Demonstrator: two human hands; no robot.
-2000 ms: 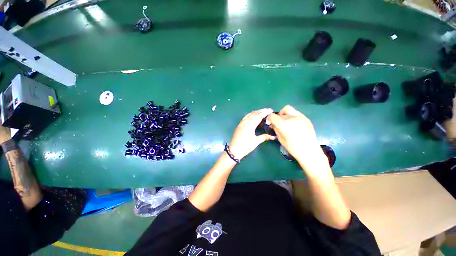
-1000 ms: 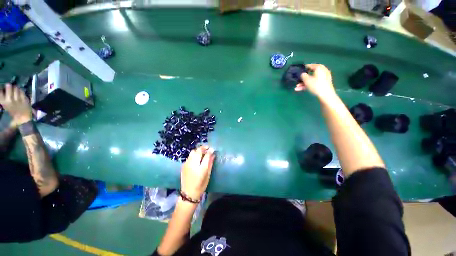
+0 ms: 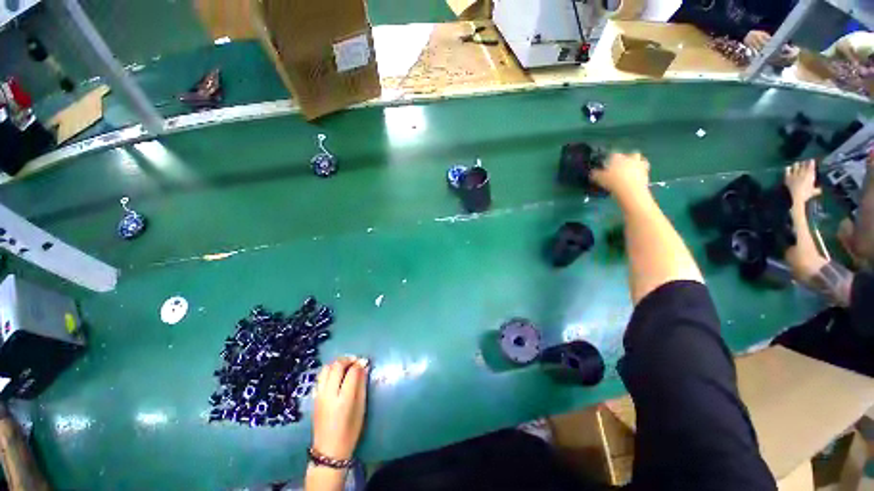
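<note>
A loose heap of small black fittings [image 3: 264,369] lies on the green bench at left. My left hand [image 3: 338,408] rests at the heap's right edge, fingers close together; whether a fitting is in them is hidden. My right hand [image 3: 623,175] is stretched far forward, its fingertips on a black cylindrical housing [image 3: 578,165]; the contact is blurred. One housing [image 3: 474,190] stands by a round wired unit [image 3: 457,175]. Another housing [image 3: 572,243] is nearer. Close to me, one housing [image 3: 519,340] shows a grey disc end, beside a lying housing [image 3: 575,362].
More housings [image 3: 738,201] cluster at right, near another person's hand [image 3: 803,182]. A white disc [image 3: 173,310] and a grey-black machine [image 3: 38,331] are at left. More wired units [image 3: 324,165] lie farther back. A carton [image 3: 321,58] stands beyond the bench; a large carton [image 3: 795,398] is below right.
The view has shifted. The housing my right hand held has been let go beside the wired unit, and that hand has moved right to another housing. My left hand stays by the heap.
</note>
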